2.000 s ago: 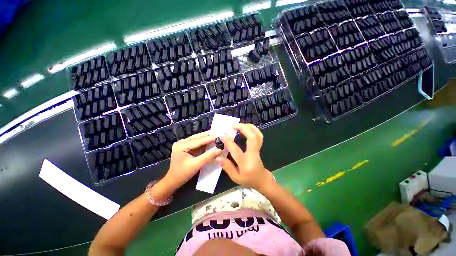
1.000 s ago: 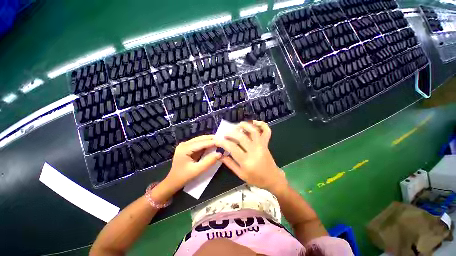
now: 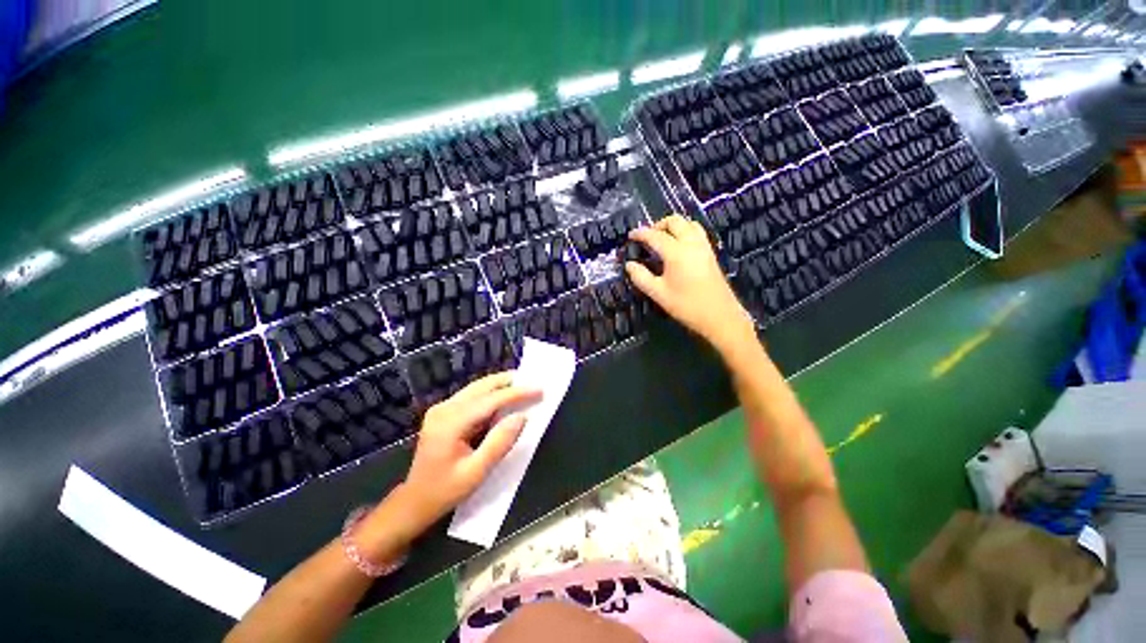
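My left hand (image 3: 468,442) holds a white label strip (image 3: 513,455) between thumb and fingers, above the dark surface at the near edge of the left tray. My right hand (image 3: 680,271) is over the right end of the clear blister tray (image 3: 400,358), which is filled with slanted rows of black parts. Its fingertips are on a black part (image 3: 646,259) at a part-empty pocket. Whether the part is lifted off the tray cannot be told.
A second blister tray (image 3: 823,170) of black parts lies to the right. A spare white strip (image 3: 157,540) lies at the left. A black frame-like item (image 3: 984,224) sits by the second tray. Beyond are a further tray (image 3: 1051,136) and a brown bag (image 3: 1005,578) below right.
My right hand has left the strip and moved up and right to the tray's right end. My left hand still holds the strip, now more upright. The view has shifted.
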